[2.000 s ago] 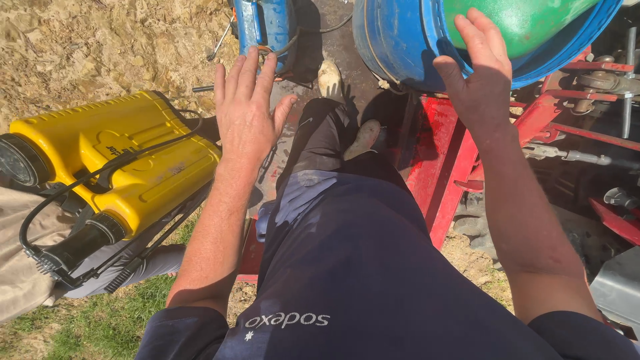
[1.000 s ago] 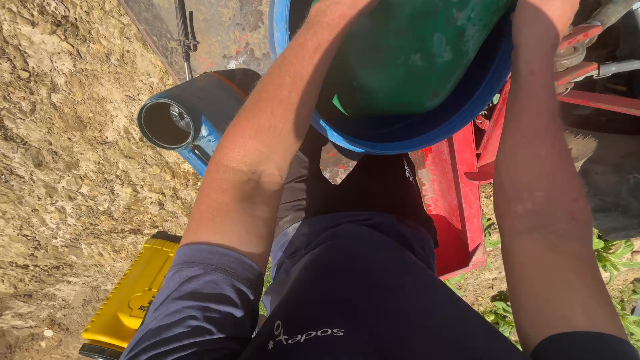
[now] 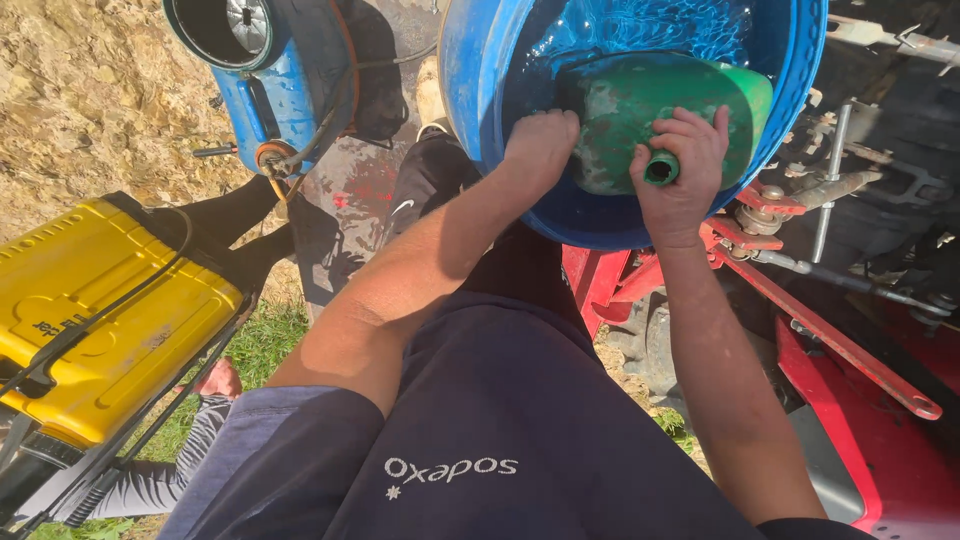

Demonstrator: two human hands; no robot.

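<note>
A green plastic jug [image 3: 622, 90] lies in the water [image 3: 637, 26] inside a large blue plastic barrel [image 3: 480, 75]. Its round open mouth faces up toward me. My right hand [image 3: 682, 169] grips the jug beside the mouth, thumb on one side and fingers spread on the other. My left hand [image 3: 544, 146] is curled at the jug's left side, just inside the barrel's rim; its fingertips are hidden, so what it grips is unclear.
A blue tank sprayer [image 3: 289, 90] with a wide open top and hose stands left on a metal platform [image 3: 356, 176]. A co-worker at lower left carries a yellow backpack sprayer [image 3: 112, 307]. Red metal linkage arms [image 3: 832, 337] of machinery lie at the right.
Two seconds ago both hands were raised with fingers apart; now they are at the green jug, down inside the barrel. The view has shifted considerably.
</note>
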